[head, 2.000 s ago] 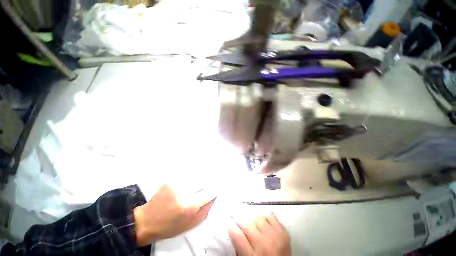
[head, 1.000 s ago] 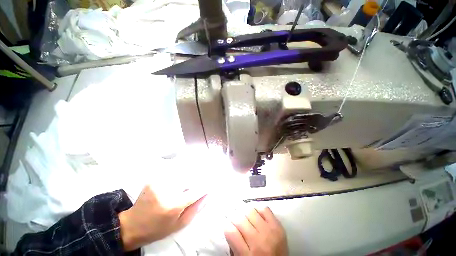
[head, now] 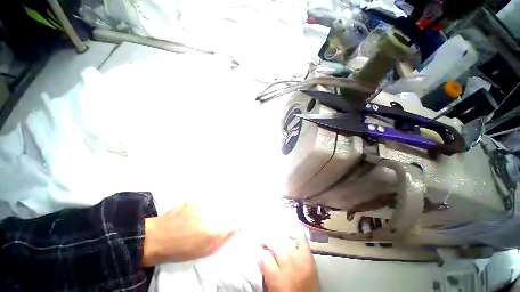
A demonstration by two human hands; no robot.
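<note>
A white garment piece (head: 63, 165) spreads over the left of the table, its middle washed out by glare. My left hand (head: 185, 235), in a dark plaid sleeve, lies on the cloth left of the machine, fingertips lost in the glare. My right hand (head: 289, 263) rests on the cloth's right edge near the bottom, fingers slightly spread. The cream sewing machine head (head: 325, 165) stands ahead and right, with a dark oval logo on its end. The needle area is hidden by glare. Whether either hand grips the cloth is unclear.
Thread snips with a purple handle (head: 399, 136) lie on the machine head. Black scissors handles (head: 373, 226) show under the arm. A dark thread cone with an orange top (head: 452, 89) stands behind. A white fabric heap (head: 239, 23) lies at the back.
The view has tilted and turned, so the machine sits further right and its logo end shows. My hands have stayed on the cloth in much the same places.
</note>
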